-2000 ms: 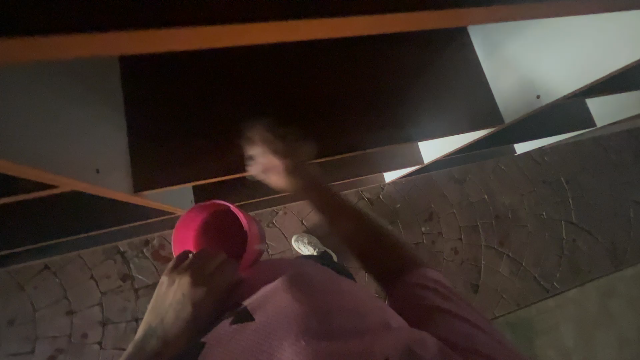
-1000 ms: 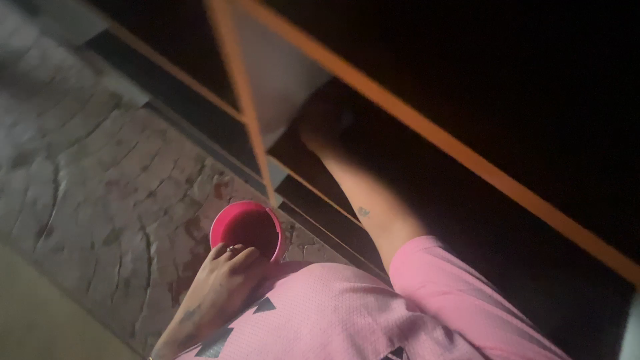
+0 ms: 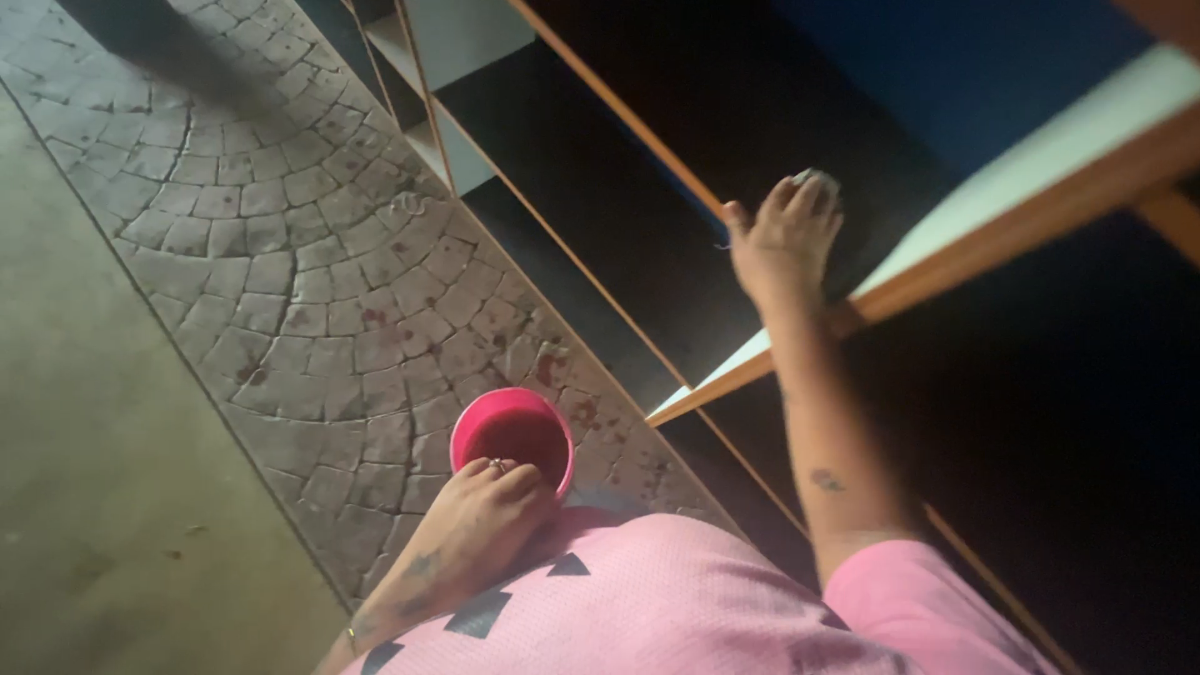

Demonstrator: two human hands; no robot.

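My left hand (image 3: 502, 502) grips the near rim of a pink plastic cup or small tub (image 3: 516, 427), held close to my body; dark reddish contents or shadow fill its inside. My right hand (image 3: 786, 234) reaches out into a dark compartment of a shelf unit with orange-brown edging (image 3: 637, 122). Its fingers are spread over a small greyish wad, perhaps cloth (image 3: 817, 180), at the fingertips. The thumb lies beside the edging of a shelf.
A pale divider with a wooden edge (image 3: 994, 202) slants below my right forearm. Stone-patterned paving (image 3: 309, 272) with dark reddish spots runs along the unit's base. Beyond it lies a smooth greenish floor strip (image 3: 112, 450). A dark shape stands at the top left.
The view has swung round. My right hand, in deep shadow a second ago, now shows plainly inside a compartment. My left hand still holds the pink container.
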